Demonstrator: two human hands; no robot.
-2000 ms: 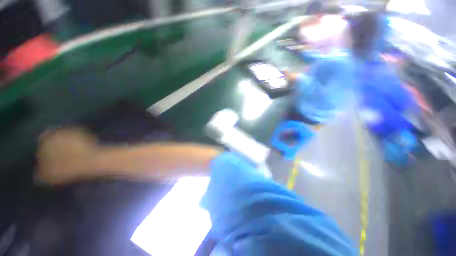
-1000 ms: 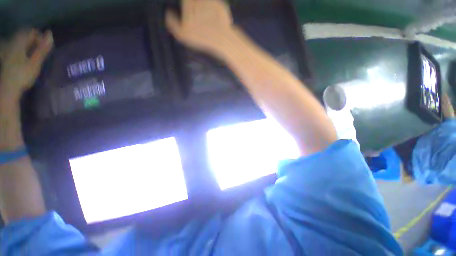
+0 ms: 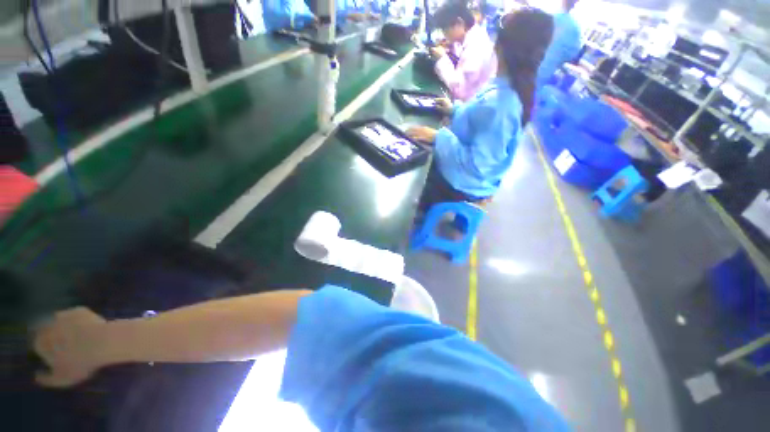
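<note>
My right hand (image 3: 74,346) shows at the lower left, small and blurred, over the dark foam trays (image 3: 181,266). Its fingers point left and down; whether they hold anything cannot be told. My bare forearm and blue sleeve cross the lower middle. Below the forearm a glowing white tablet screen (image 3: 262,401) shows, partly covered by the sleeve and cut off by the bottom edge. My left hand is not in view. The other tablets in the trays are too dark or hidden to make out.
A white label roll (image 3: 319,234) with its strip unrolled lies on the green bench (image 3: 279,198), right of the trays. Farther along are framed tablets (image 3: 388,143) and a seated person in a blue smock (image 3: 483,139). A blue stool (image 3: 450,229) stands beside the bench.
The view has swung right, towards the bench line and aisle. My left hand and the tablet with boot text have left the picture. My right hand now shows at the far left.
</note>
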